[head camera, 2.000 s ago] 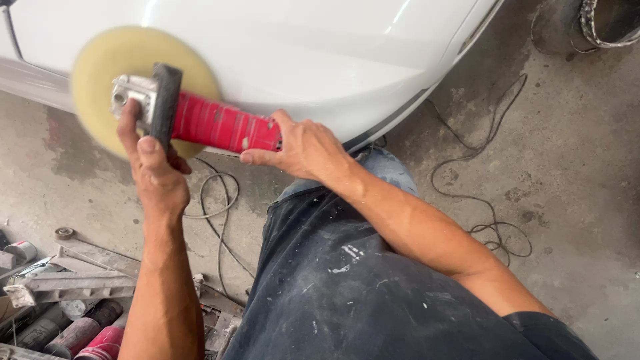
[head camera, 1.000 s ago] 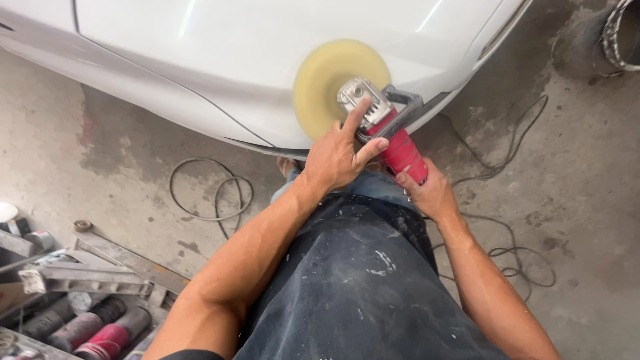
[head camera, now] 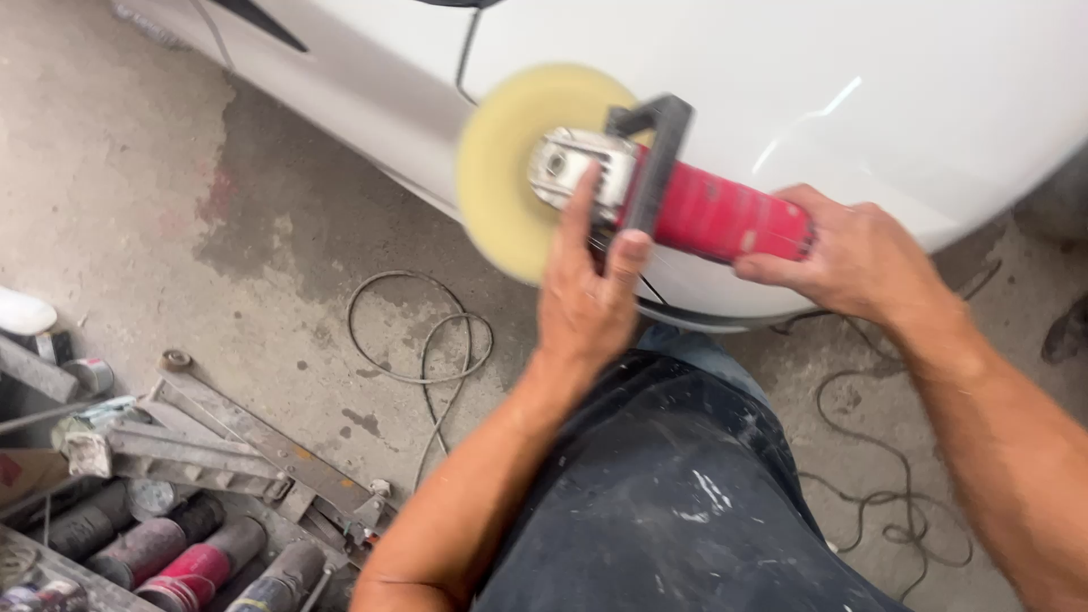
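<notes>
A red rotary polisher (head camera: 722,212) with a metal gear head lies over the white car body panel (head camera: 892,102). Its round yellow pad (head camera: 501,170) is blurred and rests at the panel, near a seam and the lower edge. My left hand (head camera: 591,289) is at the head end, its fingers on the gear head and around the lower end of the black D-shaped handle (head camera: 667,153). The rear end of the red body is gripped by my right hand (head camera: 858,255). Where the pad meets the paint is hidden.
A thin cable (head camera: 425,378) lies looped on the concrete floor (head camera: 297,255); more cable (head camera: 909,476) tangles at the right. At the lower left stand a dusty metal frame (head camera: 229,450) and several spray cans (head camera: 195,569). A dark object (head camera: 1067,327) sits at the right edge.
The polisher and both hands have moved left along the car since one second ago, and the tool's body now lies more nearly crosswise. Both hands stay on it. The view has shifted too.
</notes>
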